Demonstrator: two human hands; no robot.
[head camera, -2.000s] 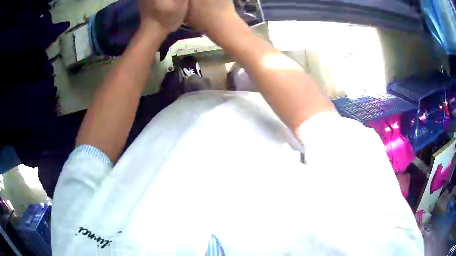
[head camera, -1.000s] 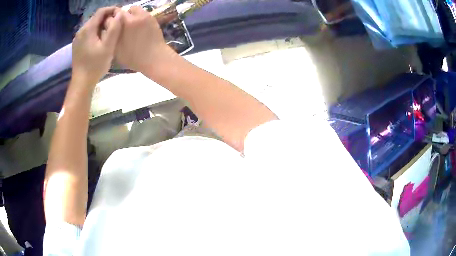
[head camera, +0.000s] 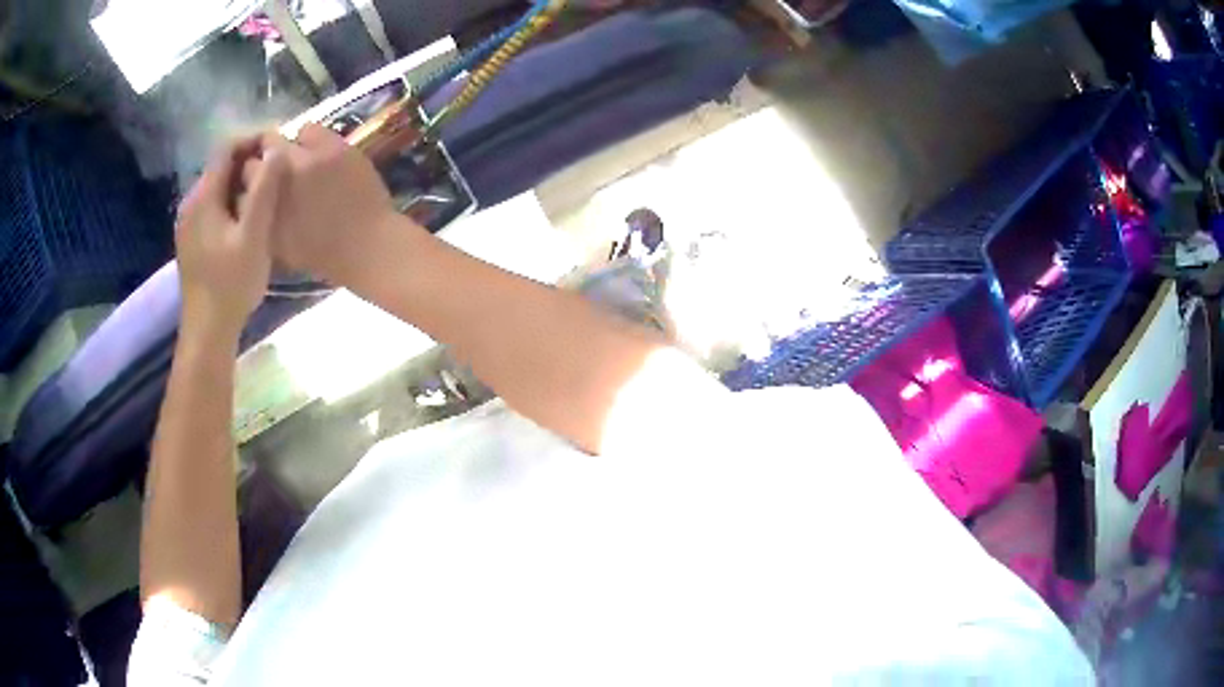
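Note:
The steam iron, with its pale rim and orange-brown handle, lies on the dark purple-grey garment piece drawn over the long padded arm. My right hand is closed around the handle. My left hand is closed at the handle's front, pressed against my right hand; its exact grip is partly hidden. A blue hose and a yellow-gold ribbed hose run up from the handle. The cloth under the iron and hands is hidden.
Whitish haze hangs behind my hands. A blue lattice basket stands behind the arm at left. Sunlit cream panels lie below the arm. Blue crates and a pink item are at right, a light-blue bundle at top right.
The view has turned and tilted. Both hands and the iron appear farther left than two seconds ago, still together. Whitish haze now shows more behind the hands, and more of the pink item is visible.

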